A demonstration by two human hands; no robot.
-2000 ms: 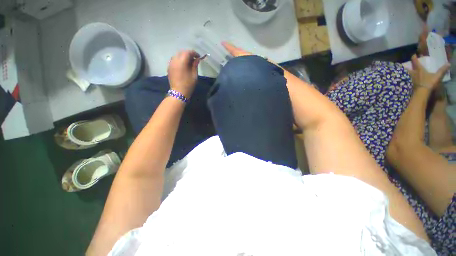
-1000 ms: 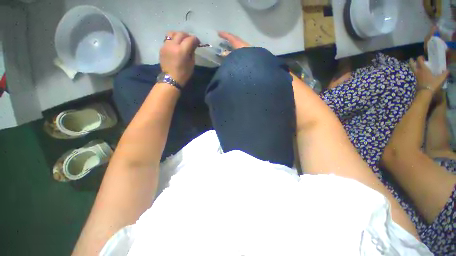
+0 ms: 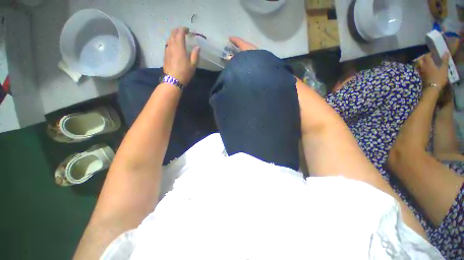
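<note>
A clear, shiny plastic piece, perhaps a bag or film (image 3: 213, 53), lies between my hands, beyond my raised knee. My left hand (image 3: 179, 57) is at its left end, thumb apart from the fingers. A thin dark part (image 3: 197, 35) is at the left fingertips; whether they grip it is unclear. My right hand (image 3: 241, 44) is at the plastic's right end and seems to hold it; the knee hides most of this hand.
An empty translucent tub (image 3: 98, 44) stands on the left bench, a pale scrap (image 3: 70, 71) beside it. Another tub (image 3: 264, 4) is cut off at the top. A wooden strip (image 3: 323, 29) separates the benches. At right, a tub (image 3: 377, 19) and a person's hands with a white piece (image 3: 443, 56).
The view has shifted, with the far tub now mostly cut off. My left hand's fingers have straightened and its thumb has moved apart. The neighbour's white piece has tilted.
</note>
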